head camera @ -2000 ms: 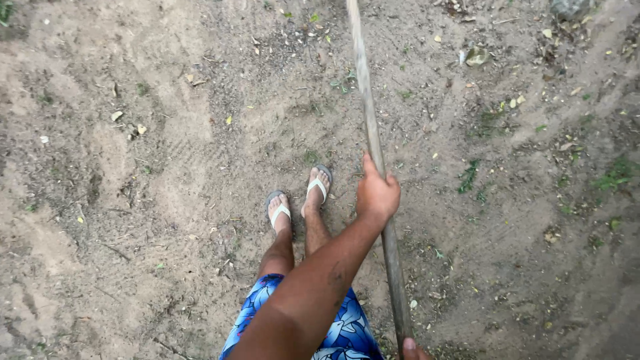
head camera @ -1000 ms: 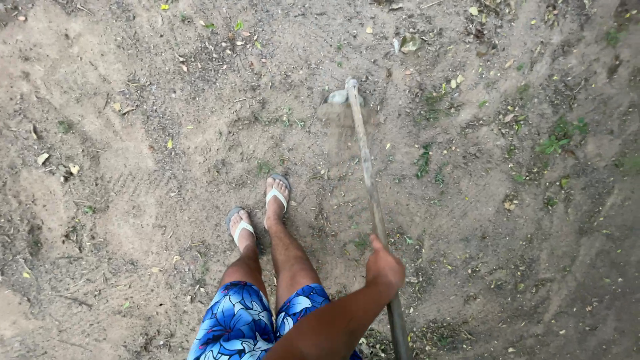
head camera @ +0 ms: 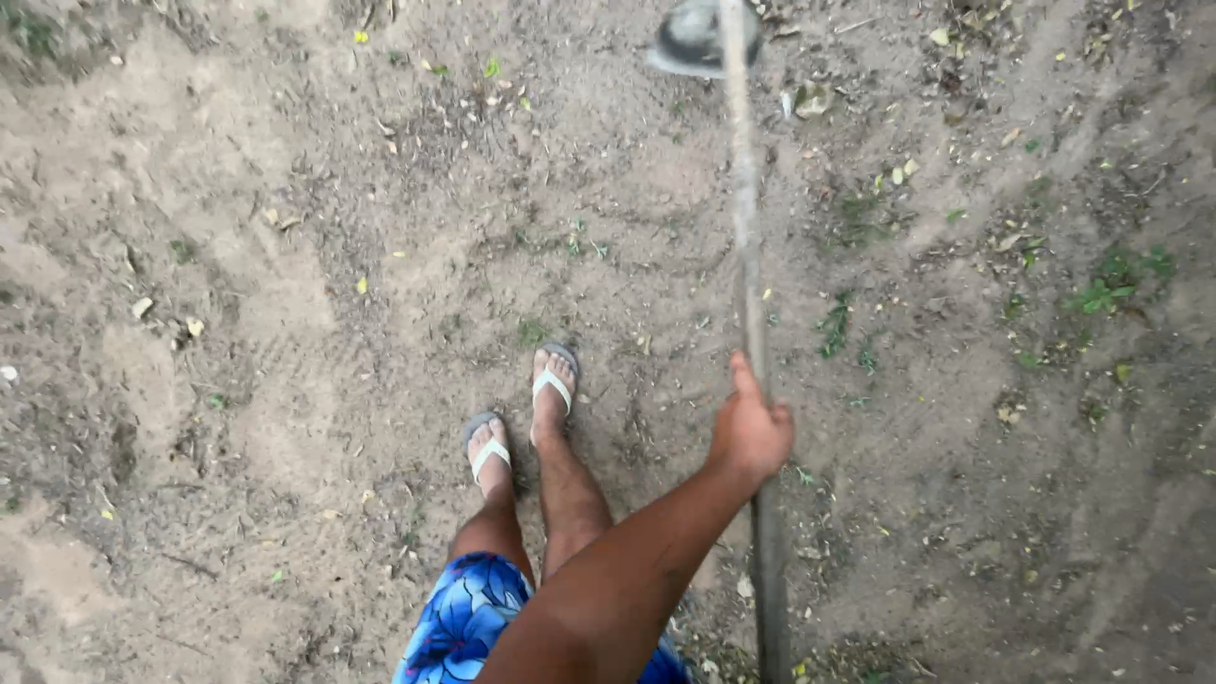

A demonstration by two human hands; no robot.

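Observation:
My left hand (head camera: 753, 432) is closed around the long wooden handle (head camera: 748, 218) of a hoe, its thumb lying along the shaft. That arm crosses in front of my body from the lower left. At the top edge of the view, beyond my feet, is the blurred metal hoe head (head camera: 698, 43), partly cut off; whether it touches the soil cannot be told. Below my left hand the handle runs down to the bottom edge. My right hand is out of view.
My feet in white-strapped flip-flops (head camera: 551, 380) stand on bare, sandy soil (head camera: 285, 380), left of the handle. Small green weeds (head camera: 836, 326) grow to its right, with a leafier plant (head camera: 1107, 285) farther right. Dry leaves and twigs are scattered about.
The hoe head, nearer my feet one second ago, has moved away from them toward the top edge. Two seconds ago, part of my right hand showed on the handle at the bottom edge.

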